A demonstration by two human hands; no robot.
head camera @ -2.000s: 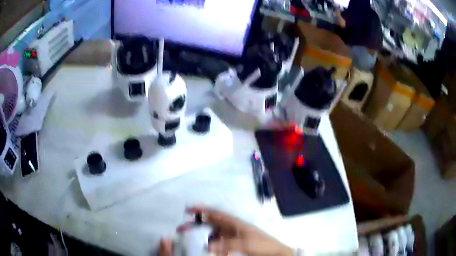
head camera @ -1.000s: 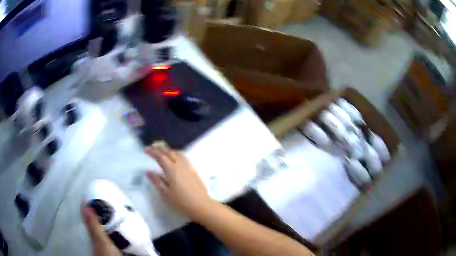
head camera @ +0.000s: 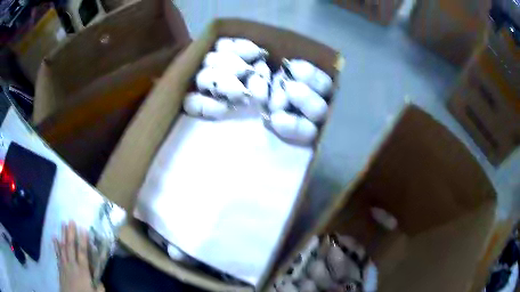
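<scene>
An open brown carton (head camera: 125, 145) stands in the middle of the view. White bulb cameras (head camera: 302, 98) lie in a heap at its far end. A flat white sheet (head camera: 219, 188) covers the rest of its inside. A hand, which looks like my left hand (head camera: 75, 259), lies at the lower left on the white table (head camera: 43, 272), fingers spread and no camera seen in it. Its wrist is cut off by the bottom edge. My right hand is out of the picture.
A second open carton (head camera: 442, 194) at the lower right holds more white camera bodies (head camera: 322, 268). Another carton (head camera: 108, 43) stands at the upper left. The black mouse (head camera: 23, 197) and mouse pad (head camera: 43, 188) are at the left edge. Clear plastic (head camera: 102, 231) lies by the hand.
The view has swung right and down to the cartons. The bulb camera held in my left hand is no longer seen. Only one hand shows now, flat on the table.
</scene>
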